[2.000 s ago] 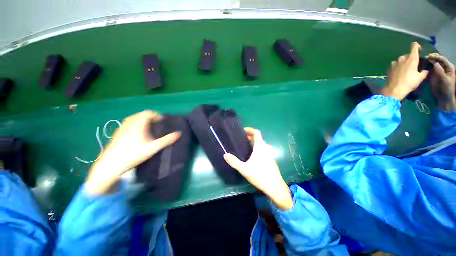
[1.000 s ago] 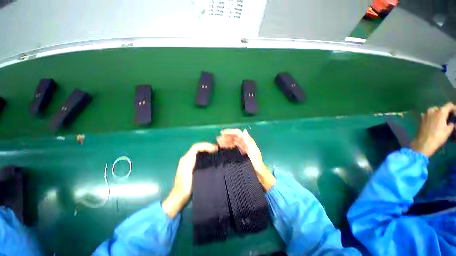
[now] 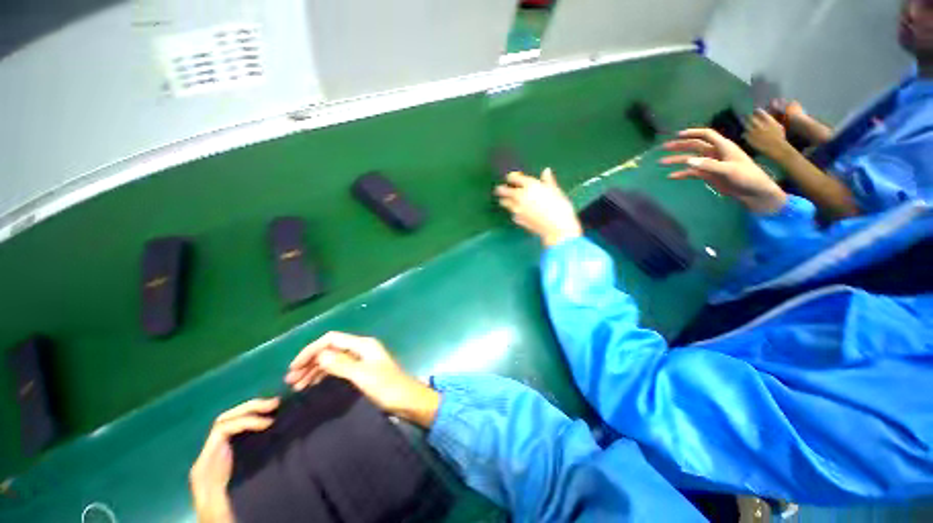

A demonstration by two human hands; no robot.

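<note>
A thick stack of black card blanks (image 3: 327, 460) stands on the near green table at the lower middle, its bottom cut off by the picture's edge. My left hand (image 3: 230, 455) is at the stack's left side, fingers at its upper corner. My right hand (image 3: 363, 373) lies over the stack's top right edge, fingers bent. Both hands hold the stack between them. The fingertips of the two hands are apart.
Several black folded inserts (image 3: 295, 260) lie spaced along the darker green strip (image 3: 225, 220). A neighbour's hand (image 3: 542, 207) touches one insert on it. Another black stack (image 3: 636, 233) lies before that neighbour. A second person works farther right. A pale loop (image 3: 99, 513) lies lower left.
The view has swung right. Two black blocks held apart earlier came side by side between my hands and now form one stack. The neighbour's hand has reached onto the strip.
</note>
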